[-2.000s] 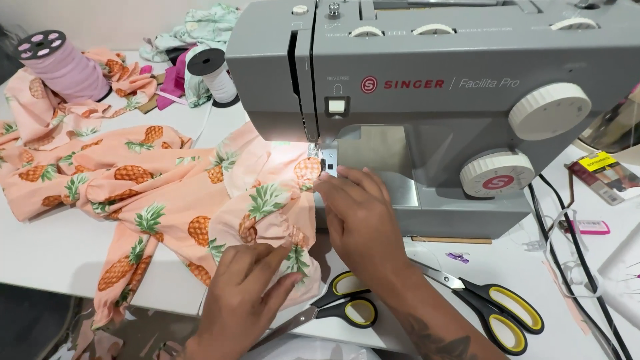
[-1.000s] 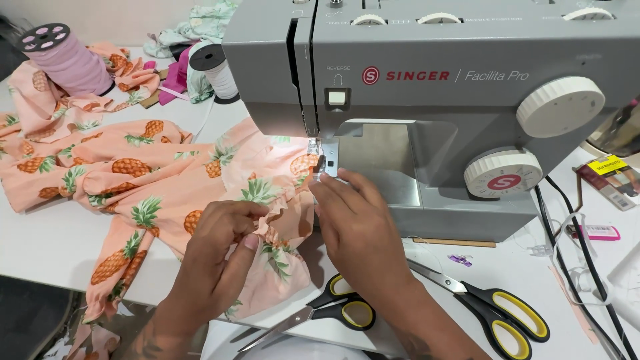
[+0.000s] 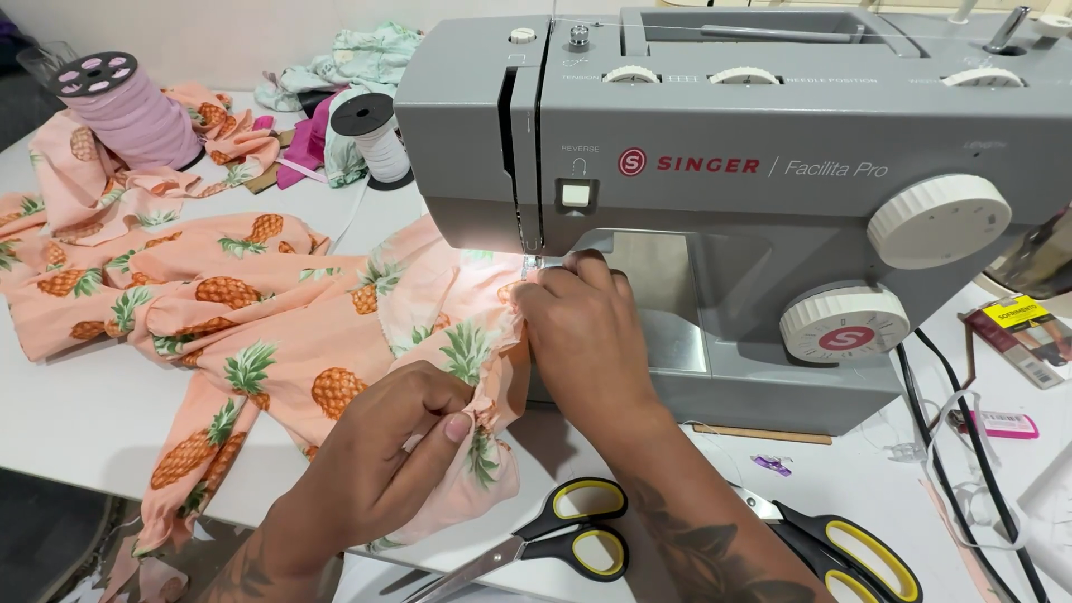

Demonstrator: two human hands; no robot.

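Peach fabric printed with pineapples (image 3: 335, 335) spreads across the white table and runs under the lit needle area of a grey Singer sewing machine (image 3: 712, 126). My left hand (image 3: 402, 452) pinches a gathered edge of this fabric between thumb and fingers, in front of the machine. Close beside the presser foot (image 3: 533, 266), my right hand (image 3: 582, 327) has its fingertips on the same edge; its fingers hide part of the fabric and the machine bed.
Yellow-and-black-handled scissors (image 3: 578, 536) lie below my hands, and a second pair (image 3: 837, 544) lies by my right forearm. A pink elastic spool (image 3: 134, 117) and a white spool (image 3: 377, 142) stand at the back left. Black cables (image 3: 963, 452) run at the right.
My left hand lay on the fabric two seconds ago; it now pinches the gathered edge. My right hand stays near the presser foot, its fingers more curled.
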